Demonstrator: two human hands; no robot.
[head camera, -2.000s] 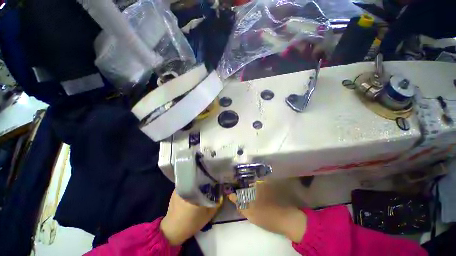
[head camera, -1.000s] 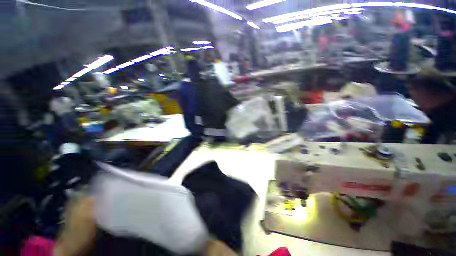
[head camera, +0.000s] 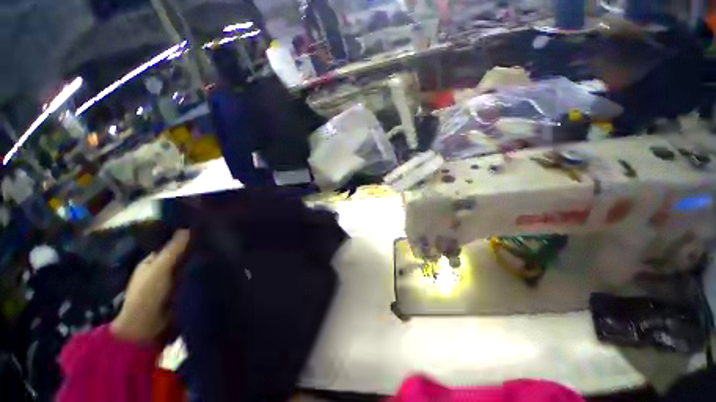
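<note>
A dark garment body (head camera: 259, 290) hangs as a wide soft mass at the left part of the white table, left of the needle. My left hand (head camera: 153, 290) holds its left edge, with the fingers partly behind the cloth. My right hand is not visible; only a pink sleeve shows at the bottom edge. The lockstitch machine (head camera: 510, 192) stands to the right. Its presser foot and needle area (head camera: 443, 271) is lit yellow, with no dark cloth under it. The image is blurred.
A black glossy packet (head camera: 648, 322) lies at the right of the table (head camera: 440, 353). Clear plastic bags (head camera: 518, 114) and a white bag (head camera: 353, 149) are behind the machine. Hanging dark pieces (head camera: 271, 122) stand behind the table. Dark piles are at the lower left.
The view has swung up and left from the machine head. Both hands have left the needle area. The pale face of the cloth seen a second ago no longer shows; dark cloth is now held up at left.
</note>
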